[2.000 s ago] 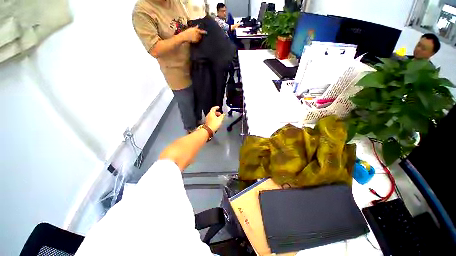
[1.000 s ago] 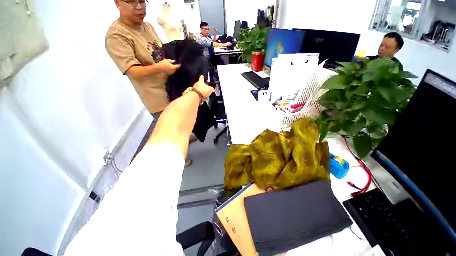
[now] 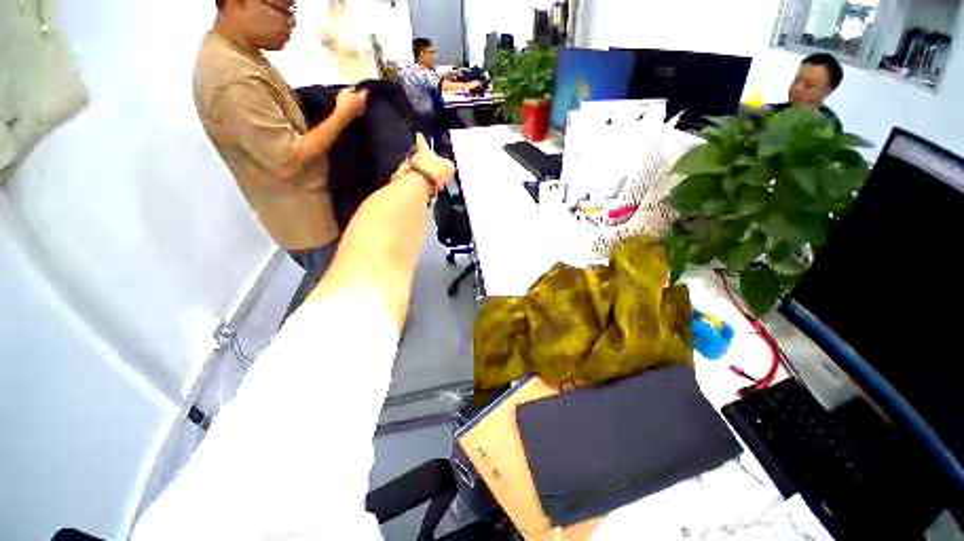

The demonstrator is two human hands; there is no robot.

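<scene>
My left hand [image 3: 427, 167] is stretched out forward, at the right edge of a black garment [image 3: 370, 148]. A standing person in a tan shirt holds the garment up. The fingers of my left hand are partly hidden against the dark cloth, so I cannot tell whether they grip it. My right hand is out of the picture. A dark folder [image 3: 626, 442] lies on a tan envelope [image 3: 497, 454] at the desk's front, with a crumpled olive-yellow fabric [image 3: 592, 322] behind them.
The white desk [image 3: 518, 248] carries a white basket [image 3: 647, 201], a leafy plant [image 3: 756, 196], a keyboard [image 3: 814, 454], a monitor [image 3: 893, 285], a red cord [image 3: 770, 354] and paper sheets [image 3: 751, 520]. A chair armrest [image 3: 412, 488] is below. Two other people sit further back.
The view has swung right and my left hand has moved up to the black garment. The standing person has turned and raised the garment with a hand near its top.
</scene>
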